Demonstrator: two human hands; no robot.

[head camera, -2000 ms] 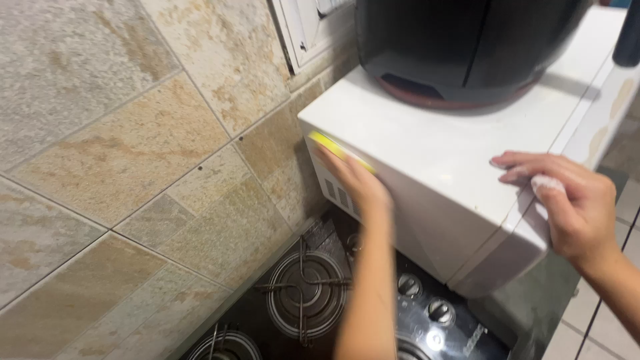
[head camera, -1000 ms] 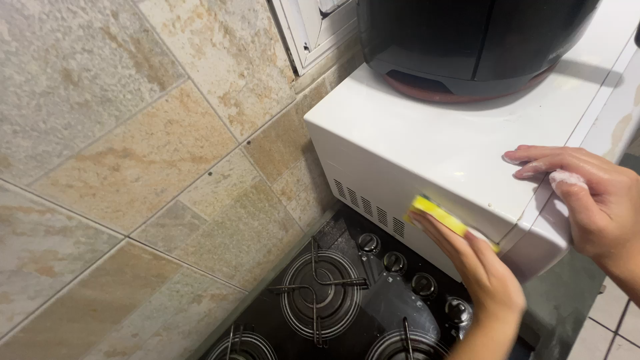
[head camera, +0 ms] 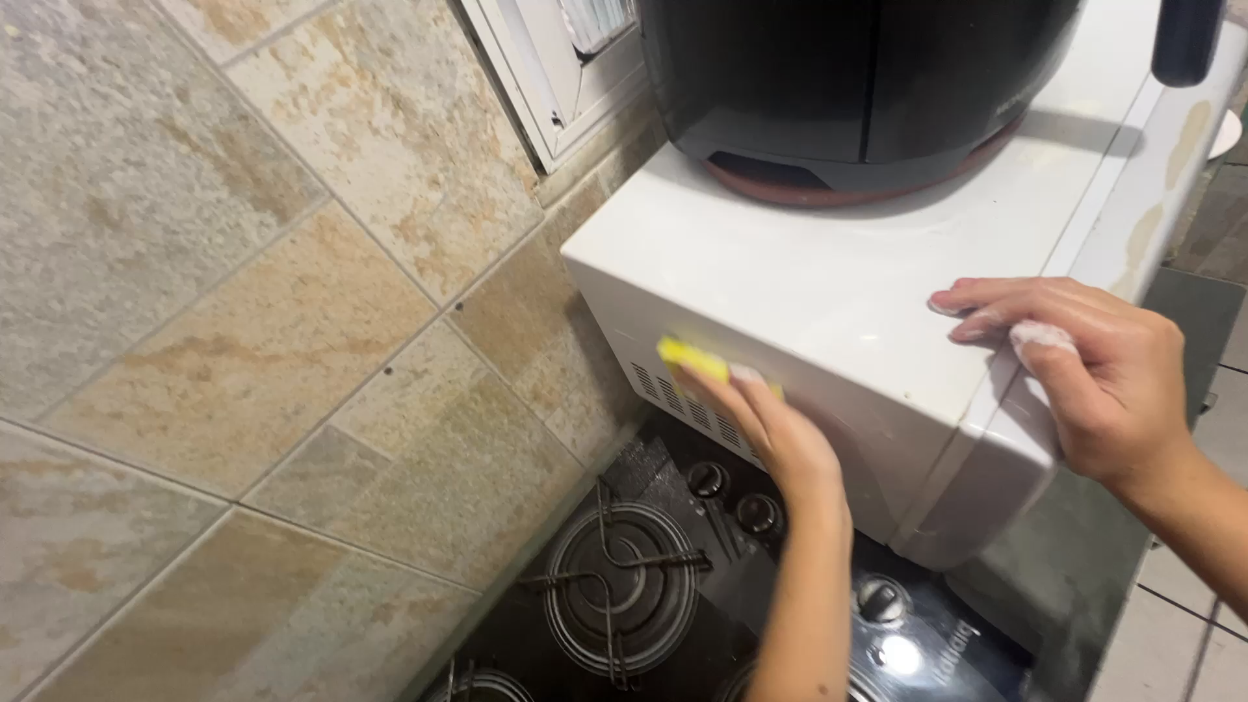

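Observation:
My left hand (head camera: 770,419) presses a yellow sponge (head camera: 694,359) flat against the side panel of a white microwave oven (head camera: 780,263), above its vent slots; hand and sponge are slightly blurred. White foam shows on my fingers. At the oven's front top edge rests my right hand (head camera: 1092,370), fingertips on the top and thumb bent near the front corner, with foam on the thumb and fingertips. It holds no object. A black air fryer (head camera: 858,88) stands on top of the oven, on a reddish-brown round base.
Below the oven's side lies a black gas cooktop (head camera: 721,604) with wire grates, burners and control knobs (head camera: 758,514). A stone-look tiled wall (head camera: 292,322) rises on the left, with a white window frame (head camera: 575,117) at the top. Floor tiles (head camera: 1170,634) show at lower right.
Over these frames my left hand and sponge went from the back of the side panel toward its front, then partway back. My right hand has stayed at the front top edge.

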